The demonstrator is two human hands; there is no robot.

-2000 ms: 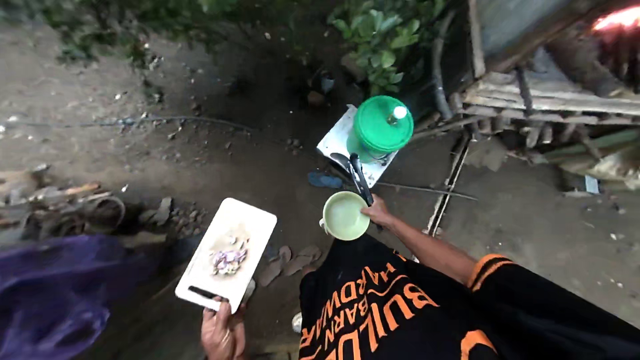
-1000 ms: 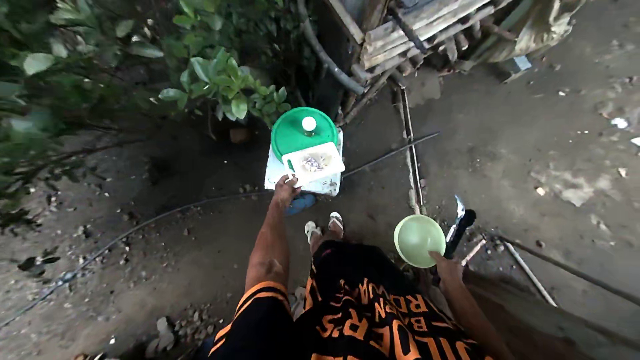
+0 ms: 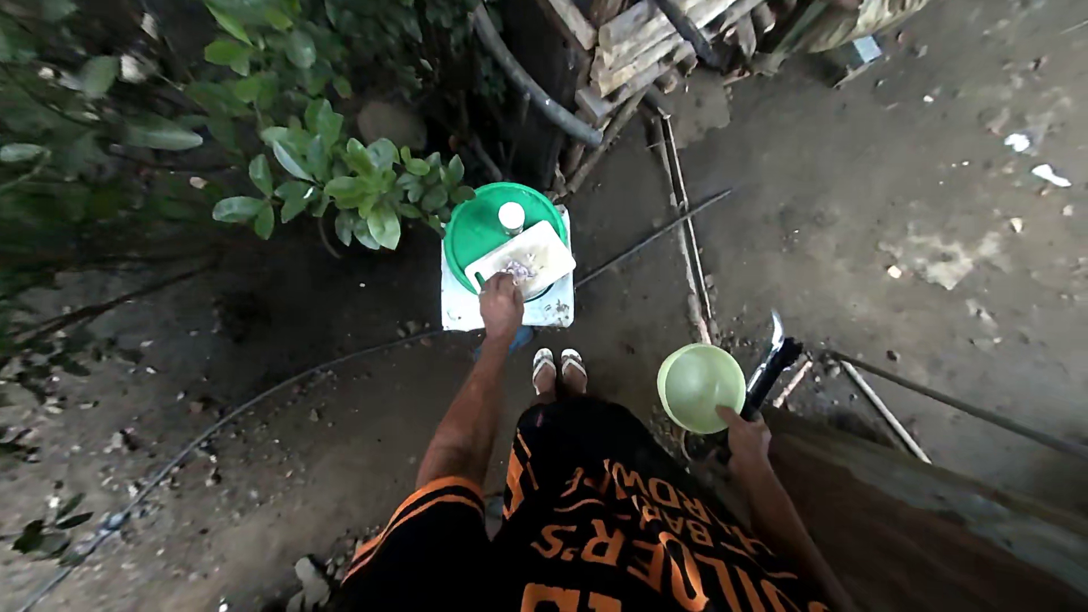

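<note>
My left hand [image 3: 501, 299] grips the handle end of a white cutting board [image 3: 548, 251] that bears a small heap of chopped purplish food, likely onion [image 3: 522, 269]. The board lies over the green round lid [image 3: 476, 231] of a container, beside a white-capped jar [image 3: 511, 217]. Under the container is a white stool or box [image 3: 557, 313]. Out to the right, my right hand [image 3: 746, 435] holds a pale green plastic bowl [image 3: 699, 387] by its rim, together with a black-handled tool [image 3: 772, 374] whose shiny end is curved. Its exact kind is unclear.
A leafy shrub [image 3: 357, 183] reaches close to the lid from the upper left. Stacked firewood [image 3: 637, 51] stands at the top. A thin pole [image 3: 684, 229] and a dark stick cross the dirt ground. At right is a low ledge [image 3: 918, 510], and a hose [image 3: 280, 387] runs at left.
The cutting board, held low at left two seconds ago, is now over the green lid. The bowl and black-handled tool have moved away from the container to the right. The view has turned.
</note>
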